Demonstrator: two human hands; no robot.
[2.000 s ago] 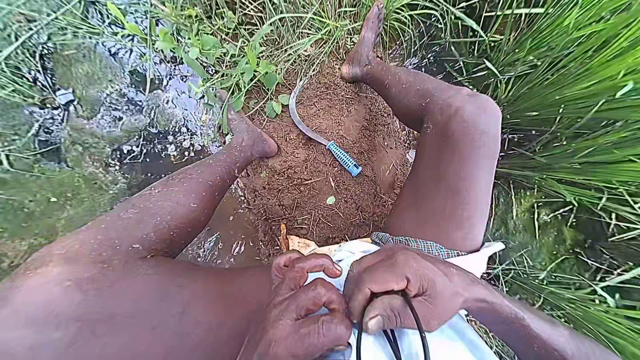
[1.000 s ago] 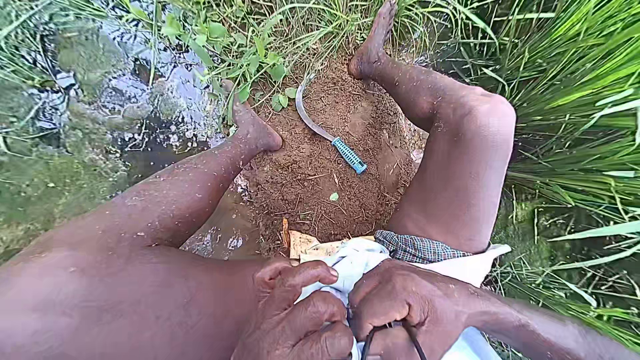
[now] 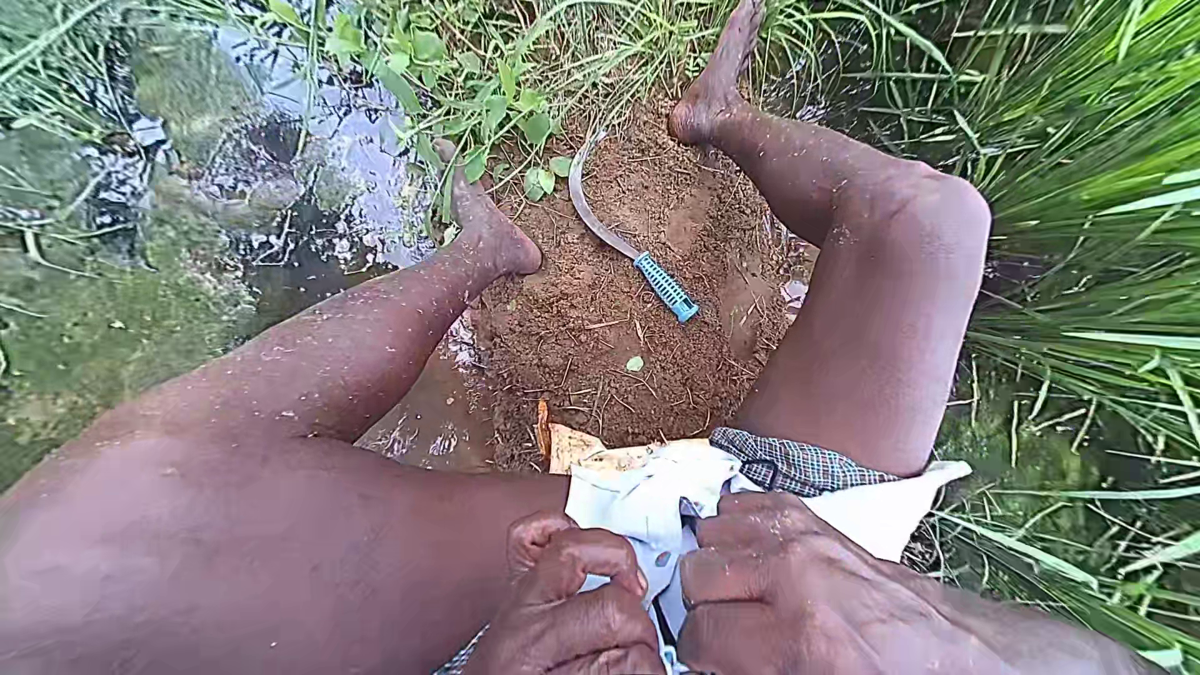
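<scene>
My left hand [image 3: 577,600] is closed on the white cloth [image 3: 647,487] in my lap, near the bottom of the view. Close on its right, my right hand [image 3: 769,581] has its fingers curled on the same cloth, knuckles up. A dark strip shows between the two hands; what it is cannot be told. Checked cloth [image 3: 797,464] shows under the white one at my right thigh. Farther off, a sickle lies on the soil between my feet, its curved metal blade [image 3: 592,211] pointing away and its blue handle [image 3: 667,286] towards me.
My bare legs are spread around a mound of brown soil [image 3: 609,347]. Shallow water [image 3: 347,141] and wet mud lie at the left. Tall green grass [image 3: 1106,225] grows thickly on the right, and leafy weeds [image 3: 497,103] stand beyond the sickle.
The thin black cord seen at my right hand in the earlier frames no longer shows as loops. My right hand has turned so its knuckles face up. The sickle has stayed on the soil.
</scene>
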